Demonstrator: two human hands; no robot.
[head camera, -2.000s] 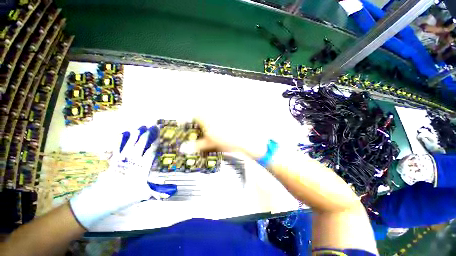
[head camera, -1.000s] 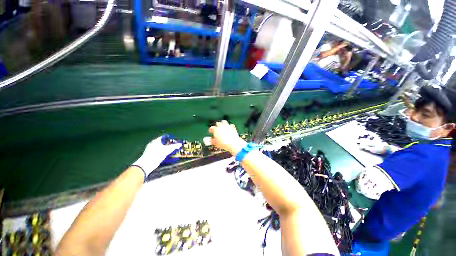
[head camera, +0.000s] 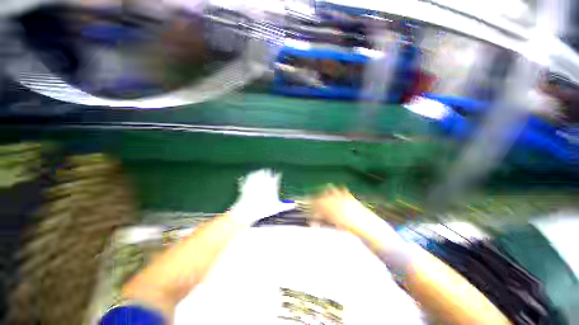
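Note:
The view is strongly blurred. My left hand (head camera: 261, 195), in a white glove with blue fingers, is at the near edge of the green conveyor belt (head camera: 190, 181). My right hand (head camera: 331, 206) is just to its right at the same edge. A dark, smeared shape lies between and below the hands; I cannot tell if either hand holds it. A group of small circuit boards (head camera: 311, 306) lies on the white bench (head camera: 254, 273) near the bottom of the view.
Stacked boards (head camera: 70, 235) stand at the far left, with more boards on the bench beside them. The black cable pile (head camera: 495, 273) lies right of my right forearm. A blurred metal post (head camera: 479, 149) rises at the right. A blue-sleeved arm (head camera: 508, 127) shows beyond the belt.
The view has swung left, bringing the stacked boards into sight. Both hands remain at the belt edge, now blurred. The boards seen between them a second ago cannot be made out.

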